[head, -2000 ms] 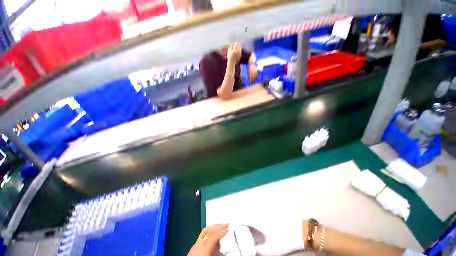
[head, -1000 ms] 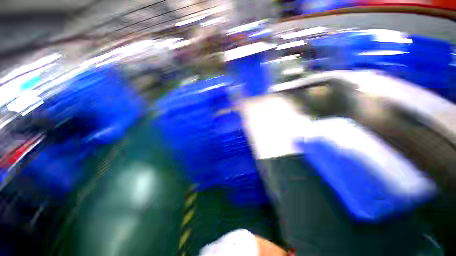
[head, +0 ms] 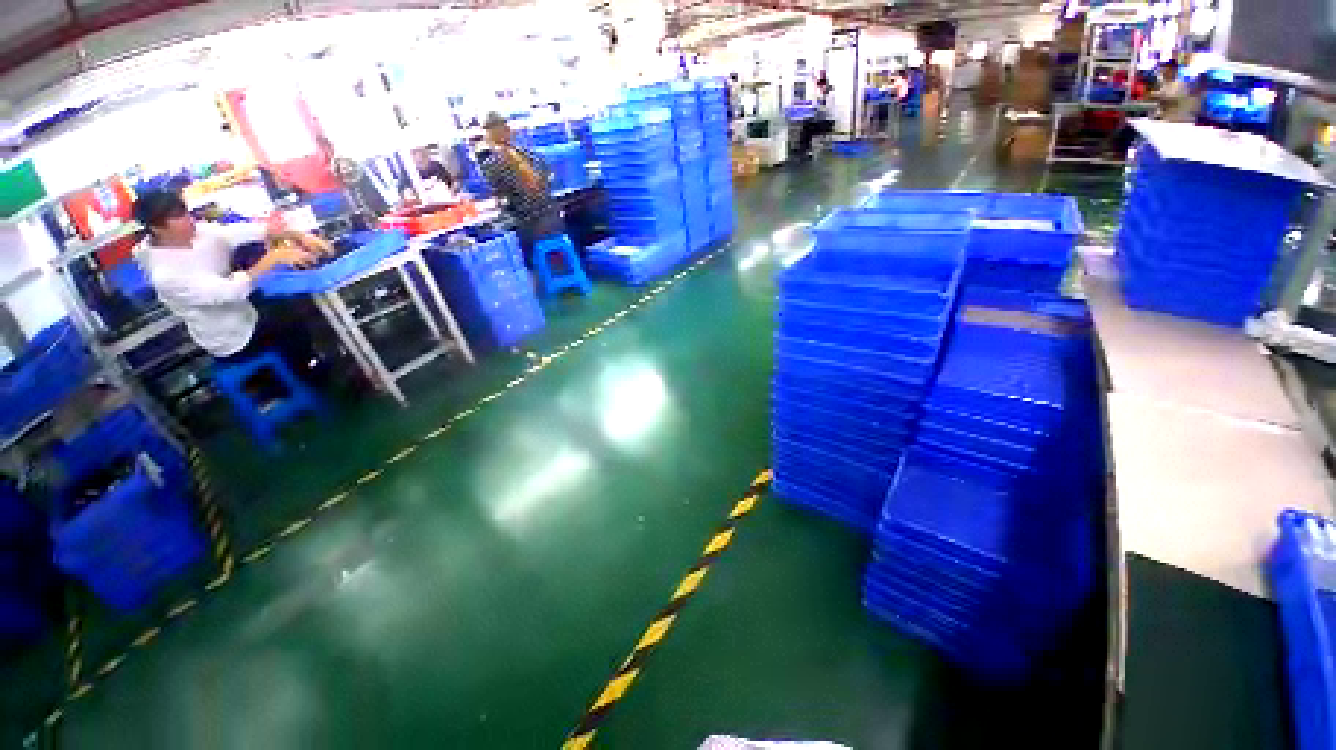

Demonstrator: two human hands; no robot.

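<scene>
Neither of my hands can be made out. A small whitish patch (head: 772, 744) is cut off by the bottom edge; I cannot tell what it is. Nearest at the right is the bench, with a beige sheet (head: 1194, 476) and a dark green mat (head: 1201, 659). A blue tray (head: 1304, 615) on the bench is cut off by the right edge. Tall stacks of empty-looking blue trays (head: 865, 366) stand on the floor left of the bench. More stacked blue trays (head: 1194, 235) stand at the bench's far end under a pale sheet.
A green floor (head: 484, 586) with yellow-black tape (head: 667, 615) spreads at the left. Across it, a person in white (head: 213, 279) sits at a table with a blue tray (head: 344, 264). Another person in a striped top (head: 516, 183) is near a blue stool (head: 558, 268). Further tray stacks (head: 659, 176) stand beyond.
The view has swung left, away from the work sheet and the white units, onto the aisle. Both hands and the white bundle seen earlier are gone; the blue tray is now at the right edge.
</scene>
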